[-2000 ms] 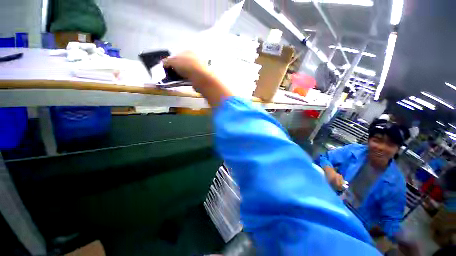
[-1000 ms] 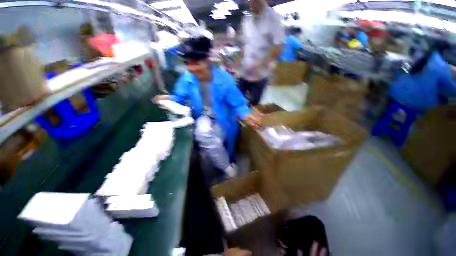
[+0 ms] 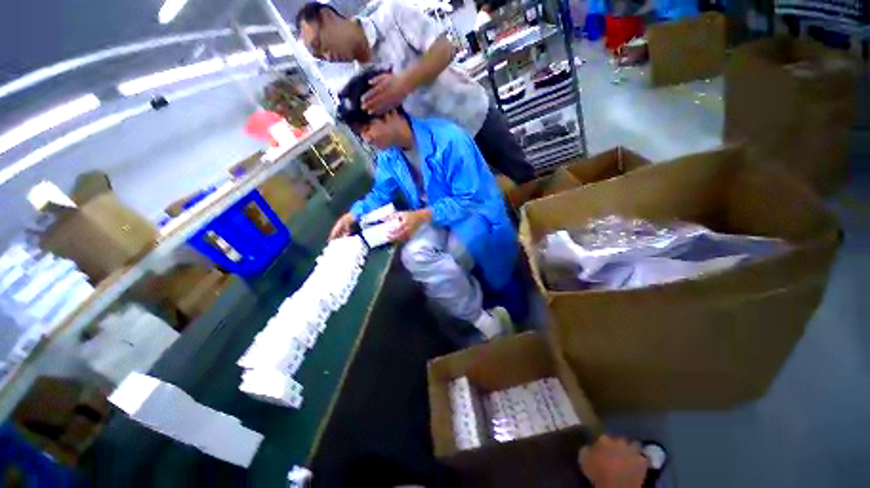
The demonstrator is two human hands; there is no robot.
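A small open brown carton (image 3: 510, 456) stands low in front of me, with rows of small white printed boxes (image 3: 534, 408) inside. My right hand (image 3: 613, 463) is at the bottom edge, by the carton's near right corner. It is cut off and blurred, so its grip cannot be told. A round white thing (image 3: 654, 456), perhaps a watch, is beside it. My left hand is not in view. Long white boxes (image 3: 186, 419) lie in a leaning stack on the green bench (image 3: 329, 381) at left.
A jagged row of white boxes (image 3: 310, 305) runs along the bench. A seated person in blue (image 3: 463, 181) holds white boxes at its far end; another person (image 3: 429, 71) leans over. A large carton (image 3: 668, 334) holds plastic bags (image 3: 658, 253). A blue stool (image 3: 238, 233) is under the shelf.
My view has swung from the shelf to the bench and cartons. My arm has left the shelf. The standing person now leans over, a hand at the seated person's head.
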